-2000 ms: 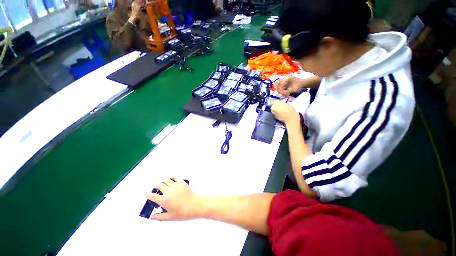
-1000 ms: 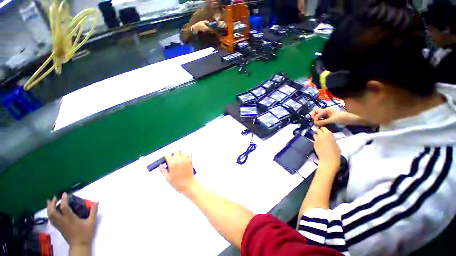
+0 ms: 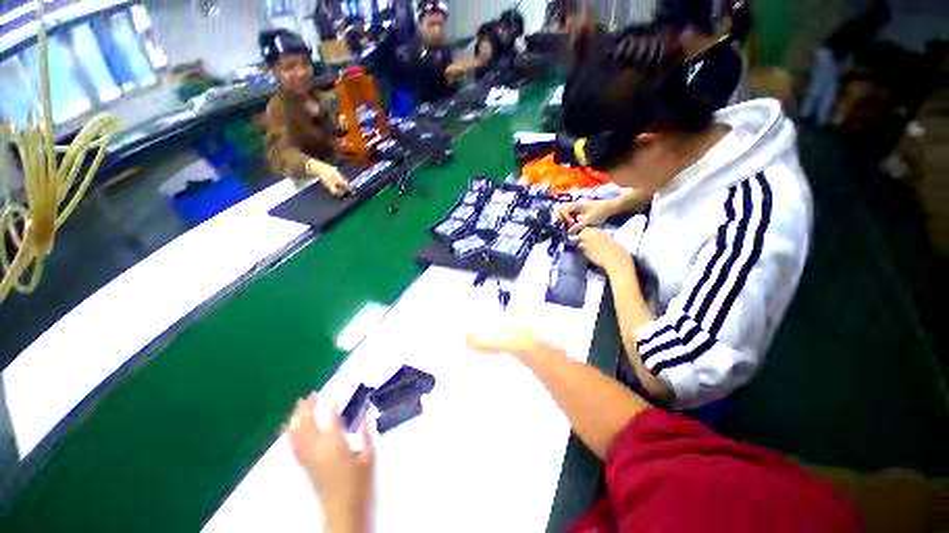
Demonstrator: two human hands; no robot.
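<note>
Several black plastic covers (image 3: 403, 394) lie close together on the white bench top (image 3: 473, 437). My left hand (image 3: 335, 453) is at their left, fingers spread, with one dark piece (image 3: 356, 407) beside its thumb; whether it grips that piece is unclear. My right hand (image 3: 507, 339) is blurred and stretched out over the bench, right of the covers, with nothing visible in it. A thin black cord (image 3: 504, 298) lies just beyond my right hand, partly washed out by glare.
A coworker in a white striped hoodie (image 3: 718, 271) works at the right, beside corded units (image 3: 494, 221) on a black mat (image 3: 458, 259) and an orange heap (image 3: 557, 173). A green belt (image 3: 281, 328) runs along the left. More people and an orange frame (image 3: 360, 112) are farther back.
My right hand has left the dark piece and moved right toward the cord. My left hand no longer shows the orange-edged unit and is near the covers. Several black covers now show between the hands.
</note>
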